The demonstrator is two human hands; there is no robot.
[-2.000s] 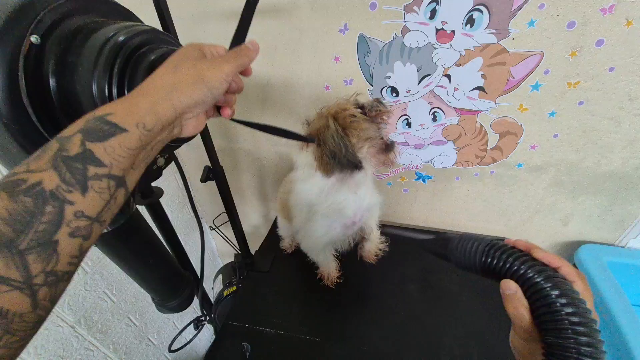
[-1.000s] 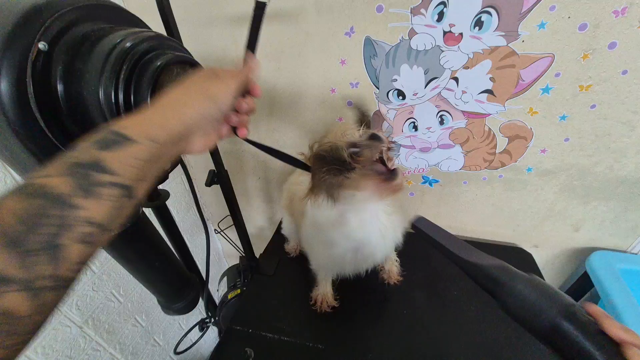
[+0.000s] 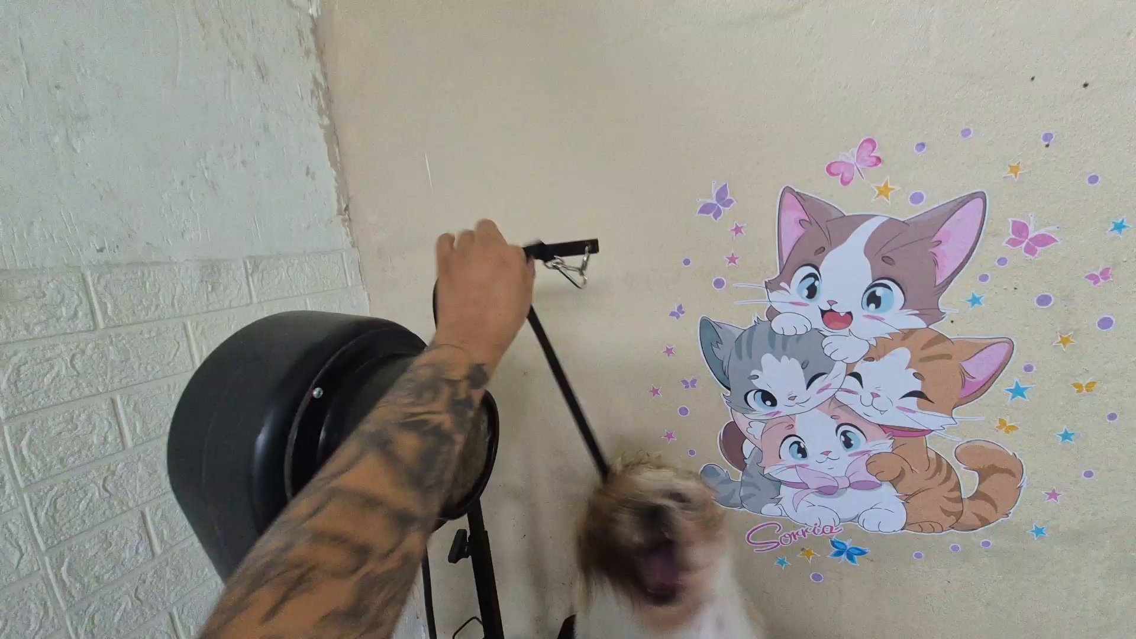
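My left hand is raised at the centre left, fingers curled over the end of a black bar with a metal clip hanging from it. From my hand a black leash slants down to a brown-and-white dog at the bottom edge. The dog's head is blurred and its mouth hangs open; its lower body is out of frame. Whether my fingers hold the leash, the bar or both is hard to tell. My right hand and the black hose are out of view.
A large black dryer housing stands at the left, partly behind my forearm. Beside it rises a thin black stand. Behind are a white brick-patterned wall and a beige wall with a cartoon kitten sticker.
The view has tilted up strongly. My left hand has moved up the leash to the bar end. My right hand, which held the black hose two seconds ago, has left the view.
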